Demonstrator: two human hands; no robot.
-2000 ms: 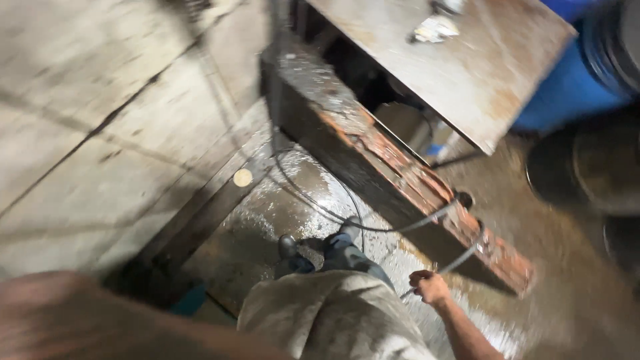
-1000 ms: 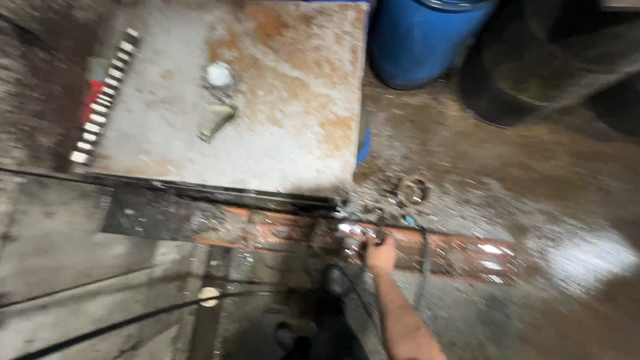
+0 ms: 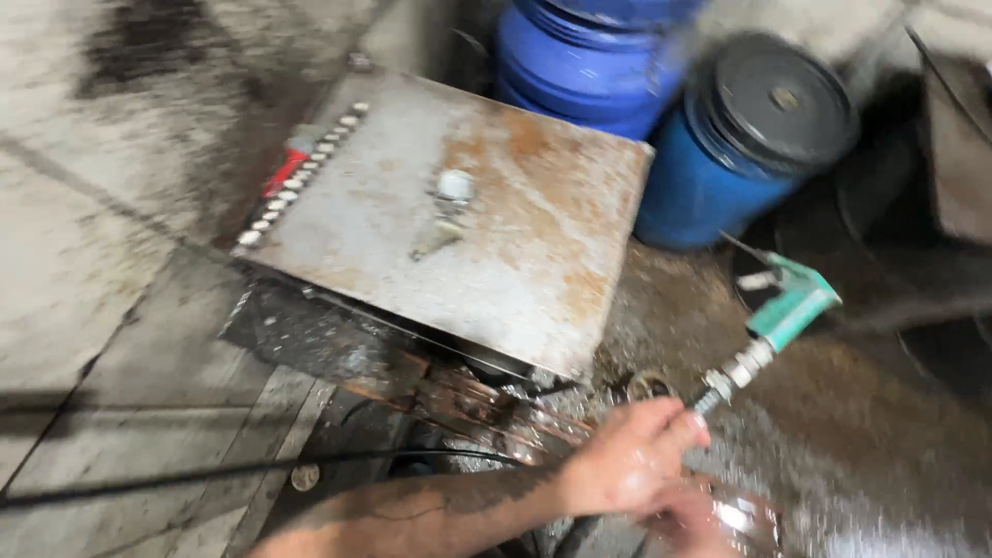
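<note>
A green air blow gun (image 3: 794, 306) with metal fittings and a thin nozzle points up and away, over the wet floor. My left hand (image 3: 632, 457) reaches in from the lower left and is closed around the hose end just below the fittings. Right below it, my right hand (image 3: 694, 523) is blurred and partly cut off by the frame; its grip cannot be made out. Beneath both hands lies a long, wet, reddish-brown and dark beam-like piece (image 3: 496, 411), partly covered by my arm.
A rusty metal-topped table (image 3: 535, 256) carries a white-capped object (image 3: 453, 188). Behind it stand a blue drum (image 3: 581, 70) and a blue drum with a black lid (image 3: 721, 170). A black hose (image 3: 232, 471) crosses at lower left. The floor (image 3: 860, 411) is wet.
The green blow gun has come into view, with my left hand on its hose. One second ago my right hand was down at the reddish-brown piece. The view has swung.
</note>
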